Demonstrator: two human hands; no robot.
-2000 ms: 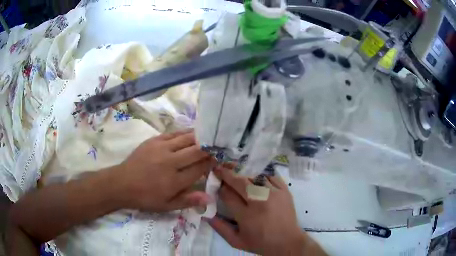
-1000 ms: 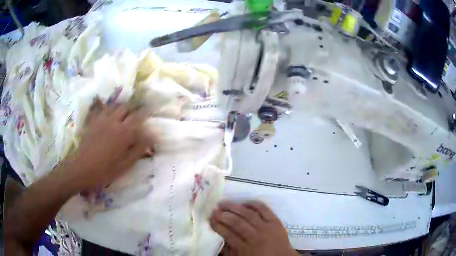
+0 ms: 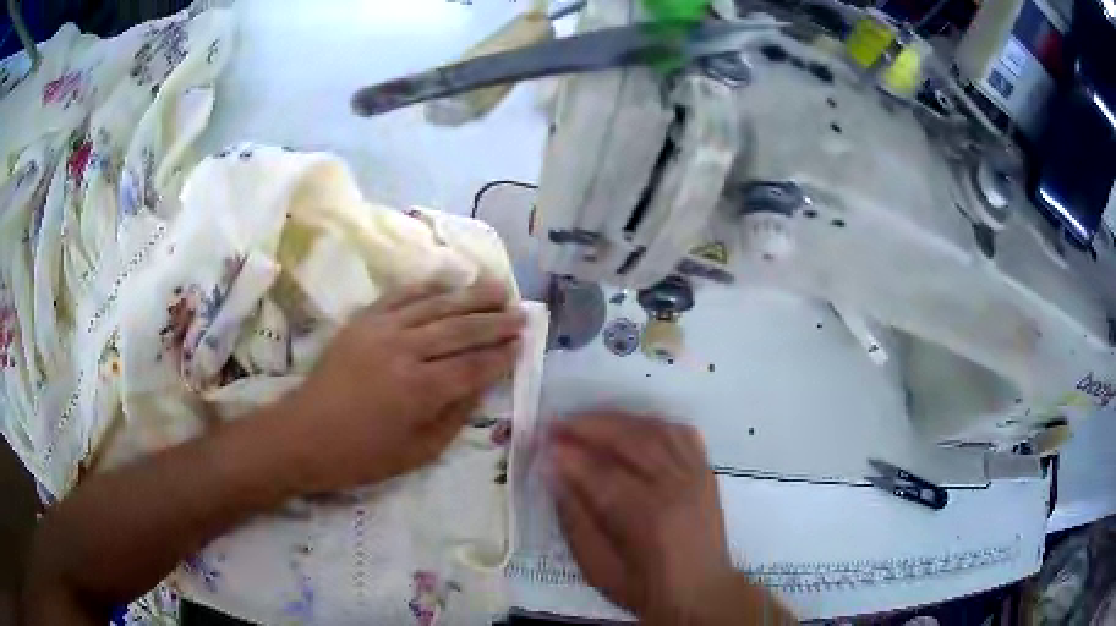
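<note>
The cream floral garment piece (image 3: 416, 538) lies bunched on the table left of the needle area. A narrow white binding strip (image 3: 528, 379) runs along its right edge. My left hand (image 3: 410, 373) lies flat on the cloth with fingertips at the strip's upper part. My right hand (image 3: 636, 489) is blurred, at the strip's right side; its fingertips are close to the strip, and whether they pinch it cannot be told. The sewing machine head (image 3: 636, 171) stands above and right of the cloth, which lies beside the needle area.
Black thread snips (image 3: 908, 483) lie on the table right of my right hand. A printed ruler scale (image 3: 857, 570) runs along the front edge. A long grey bar (image 3: 514, 71) crosses above the machine, near a green bundle (image 3: 673, 27). A dark screen (image 3: 1077, 171) stands at the right.
My left hand has moved right and flattened over the cloth near the strip. My right hand has moved up along the strip. The cloth's edge now lies straighter, beside the machine head.
</note>
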